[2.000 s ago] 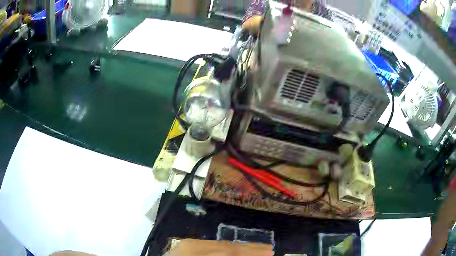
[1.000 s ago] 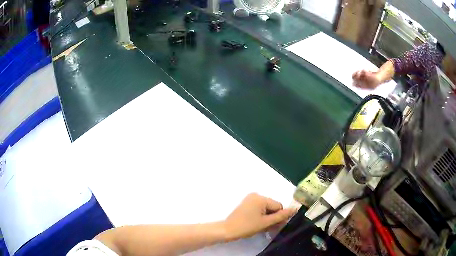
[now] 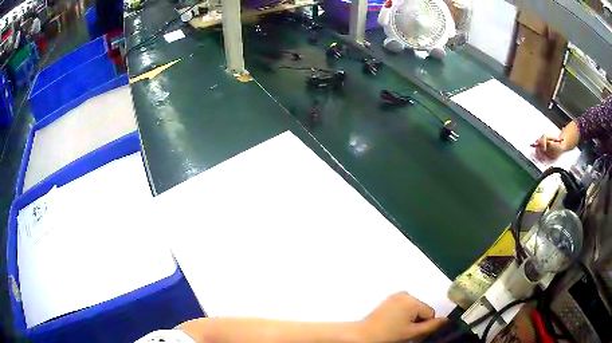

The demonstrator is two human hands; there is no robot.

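My left hand (image 3: 401, 319), bare, reaches in from the bottom edge over the lower right of a large white sheet (image 3: 268, 228). Its fingers are curled and point right, close to the sheet's right corner and the dark fixture edge. Whether it holds anything cannot be told. My right hand is out of the picture. Right of my hand are the clear light bulb (image 3: 558, 236) and part of a red test lead (image 3: 541, 327), cut by the lower right edge.
Black cords with plugs (image 3: 449, 130) lie on the green belt (image 3: 402, 181). Blue bins (image 3: 114, 311) with white sheets stand left. A post (image 3: 232, 40) and white fan (image 3: 417, 25) stand behind. Another person's hand (image 3: 554, 145) rests over a far white sheet (image 3: 500, 110).
The view has swung left from the instruments towards the belt and bins. My left hand stays near the sheet's right corner, lower in the picture than a second ago. More cords show.
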